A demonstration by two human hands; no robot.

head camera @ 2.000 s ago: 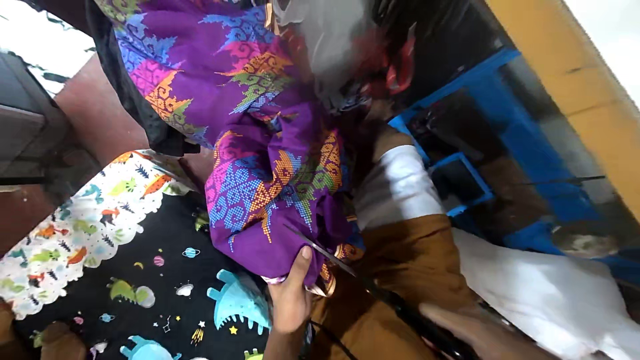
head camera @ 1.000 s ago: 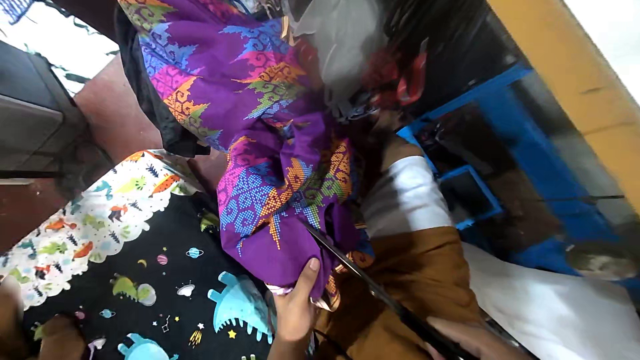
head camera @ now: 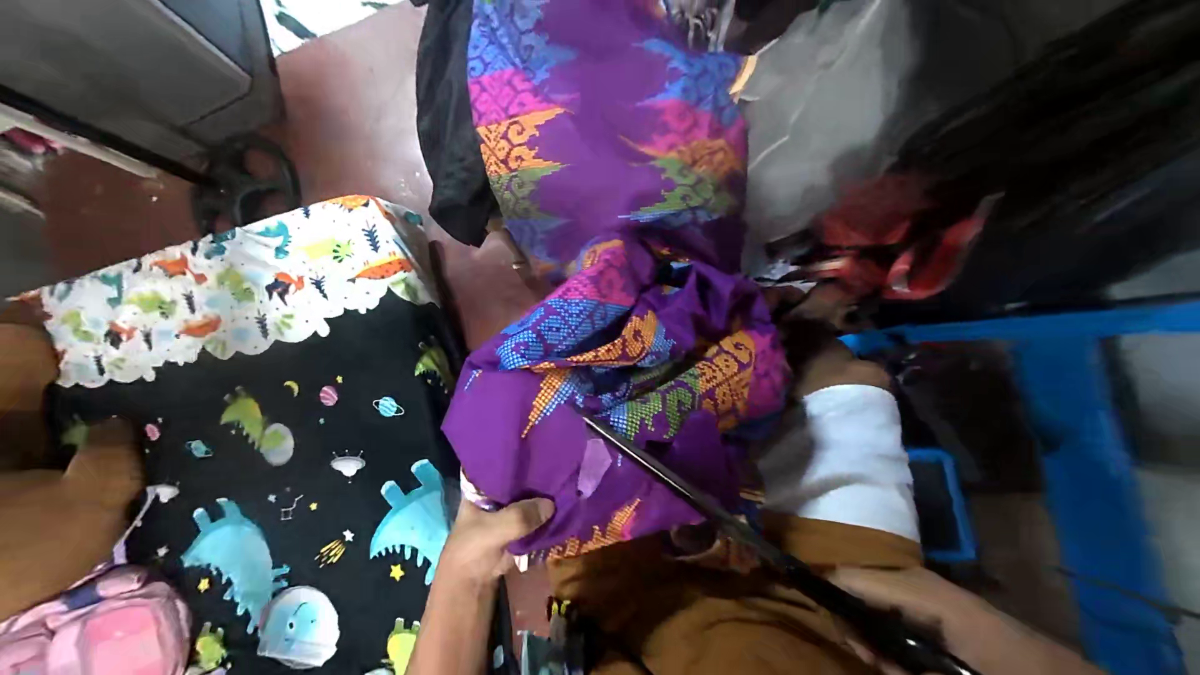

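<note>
Purple cloth (head camera: 525, 459) with blue, orange, green and pink patterns lies bunched over my lap. My left hand (head camera: 502, 544) pinches its lower edge between thumb and fingers. My right hand (head camera: 923, 605), partly blurred, grips what look like long-bladed scissors (head camera: 694, 497) at the lower right. Their dark blades reach up and left across the cloth, with the tip over its purple and blue part; whether the blades are parted, I cannot tell. A small lighter purple patch (head camera: 594, 466) shows just below the tip. The upper part of the cloth extends away from me.
Black padding (head camera: 319, 412) with dinosaur prints and a white patterned border lies at left. Another person's bare limb (head camera: 75, 497) rests there, above a pink item (head camera: 117, 633). A blue frame (head camera: 1069, 450) stands at right, near a white wrap (head camera: 858, 459) around a leg.
The view has shifted somewhat. The patterned cloth has been rearranged, its lower part now spread wider to the left. My left hand still holds its edge, and the tool remains in my right hand.
</note>
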